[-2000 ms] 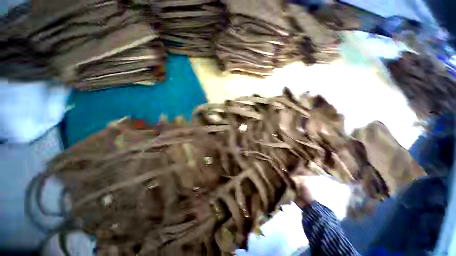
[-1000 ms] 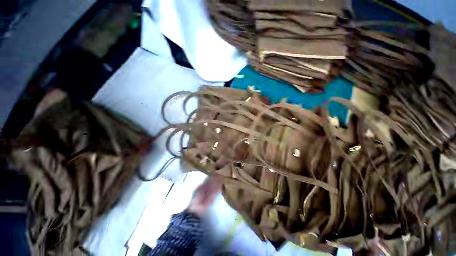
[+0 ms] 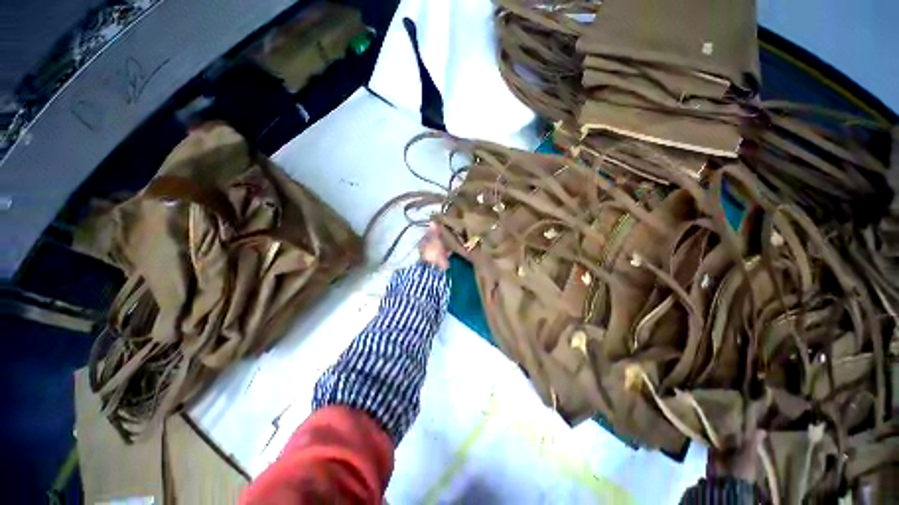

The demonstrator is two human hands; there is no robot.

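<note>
An overlapping row of brown handbags, with straps, zips and small pale tabs, spreads from the centre to the right edge. My left hand, in a striped cuff and red sleeve, touches the row's left end among thin looped straps. Its fingertips are hidden, so its grip is unclear. My right hand is small and dark at the bottom right, against the near edge of the row. Its fingers cannot be made out.
A slumped pile of brown bags lies at the left on white sheets. A neat bag stack stands at the back right. Parts of a teal mat show beside the row. Brown cardboard is at the lower left, and a white draped sheet at the back.
My left hand has moved up and forward along the row's left end. My right hand has come into view at the bottom right. The view has shifted, showing more of the left side.
</note>
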